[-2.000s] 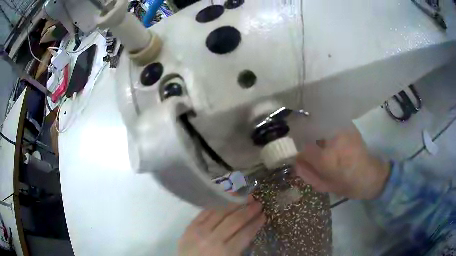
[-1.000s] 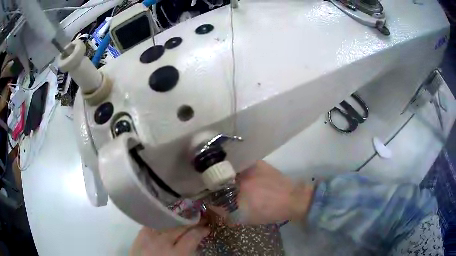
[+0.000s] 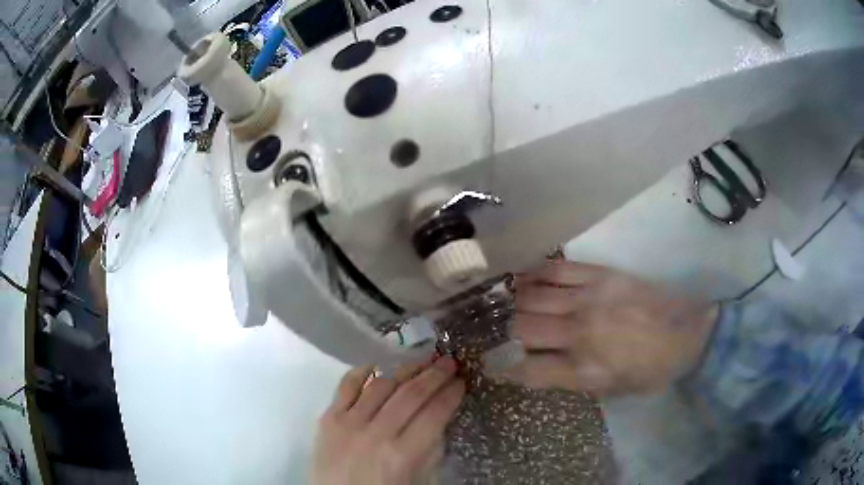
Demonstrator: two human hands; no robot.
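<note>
The brown speckled fabric panel (image 3: 531,431) lies on the white table under the sewing machine head (image 3: 379,189), running down to the lower edge of the view. My left hand (image 3: 388,417) lies palm down at the panel's left edge, fingertips beside the needle area. My right hand (image 3: 606,327) is spread flat on the panel's upper right side, just right of the cream tension knob (image 3: 456,262). The needle and presser foot are mostly hidden by the head and fingers. Neither hand visibly grips the fabric.
Scissors (image 3: 728,182) lie behind the needle under the arm. A small white piece (image 3: 785,258) lies right of them. A flat black phone (image 3: 145,156) and a pink-red item (image 3: 107,183) lie at the far left table edge. A small display box (image 3: 320,19) stands behind the head.
The view has shifted, so the machine sits further right and higher. My right hand has opened out flat on the fabric. More of the panel and my left hand now shows.
</note>
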